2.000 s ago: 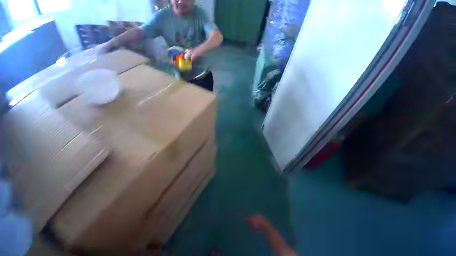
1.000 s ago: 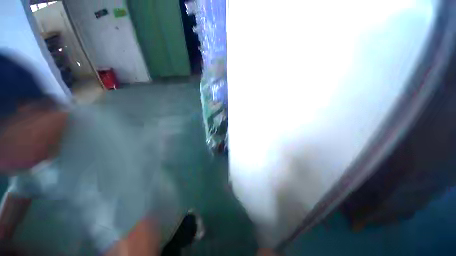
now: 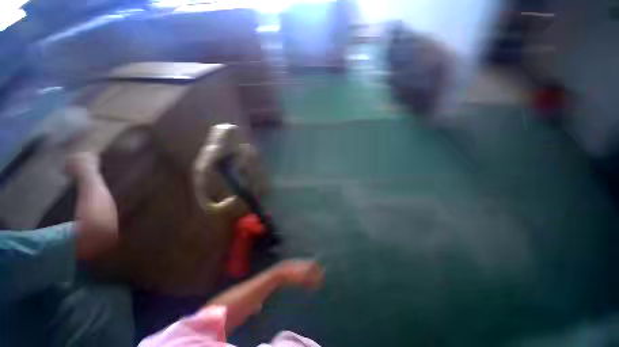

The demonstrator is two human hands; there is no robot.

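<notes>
The frame is blurred. A bare forearm with a pink sleeve reaches in from the bottom, left of centre. I take its hand as my left hand (image 3: 302, 272); it is in front of the green floor, and blur hides whether its fingers are open or closed. No held thing can be made out. My right hand is not in view. Large brown cartons (image 3: 183, 203) stand at the left, beyond my arm. A pallet jack's red-orange base (image 3: 241, 245) and a pale loop-shaped handle (image 3: 210, 166) are beside them.
Another person's teal sleeve (image 3: 41, 251) is at the left edge, with that hand at the carton top near a whitish round tub (image 3: 66, 125). Green floor (image 3: 421, 217) extends to the right. A dark bundle (image 3: 417, 71) and a red object (image 3: 551, 100) are farther back.
The view has swung left, from the white panel to the cartons and pallet jack. The other person now shows only at the left edge. My left forearm has come into view.
</notes>
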